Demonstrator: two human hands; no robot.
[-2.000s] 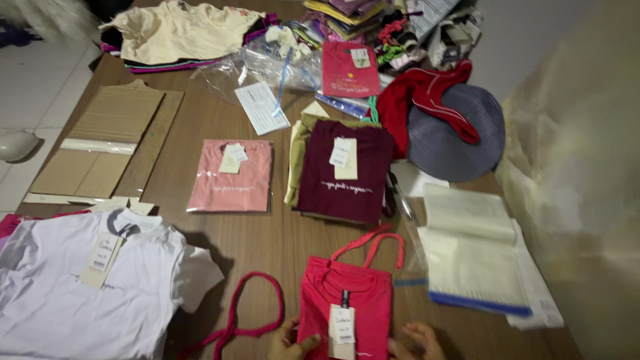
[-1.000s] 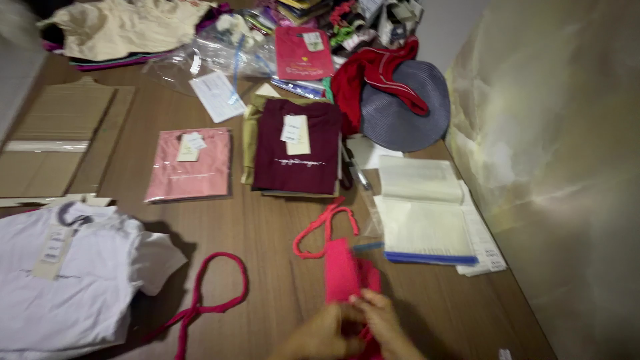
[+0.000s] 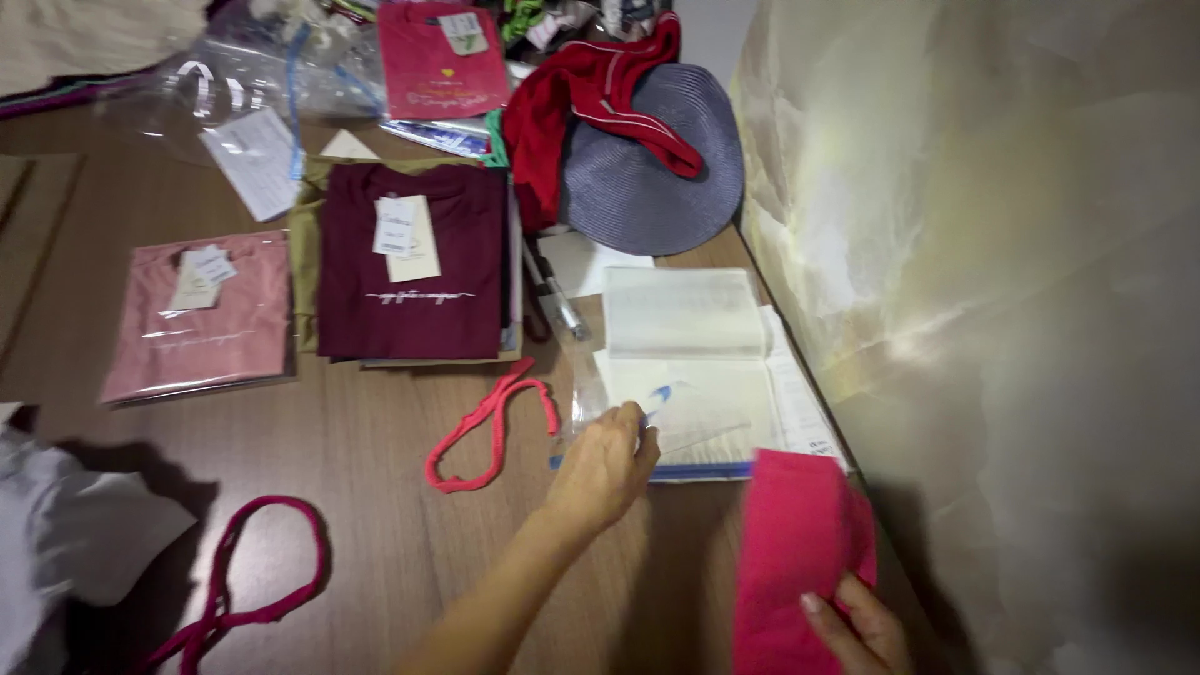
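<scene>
My right hand (image 3: 858,623) holds a folded red-pink garment (image 3: 797,553) upright at the lower right. My left hand (image 3: 609,459) reaches to a stack of clear plastic bags (image 3: 694,309) with a blue edge and pinches the corner of one bag. Left of that hand a coral fabric cord (image 3: 492,431) lies looped on the wooden table. A dark pink cord (image 3: 319,562) curls at the lower left. The maroon folded shirt (image 3: 412,323) with paper tags tops a stack, and beside it a pink shirt (image 3: 206,328) lies in a clear bag.
A white garment (image 3: 56,544) lies at the left edge. Behind are a bagged pink shirt (image 3: 441,75), loose clear plastic (image 3: 253,75), a red garment (image 3: 600,84) and a round blue-grey woven mat (image 3: 656,206). A pen (image 3: 562,295) lies beside the bags. A pale crumpled sheet (image 3: 984,281) borders the right.
The red-pink garment, lying flat two seconds ago with its tag showing, is now folded narrow and held up at the right. My left hand has left it and moved to the clear bags.
</scene>
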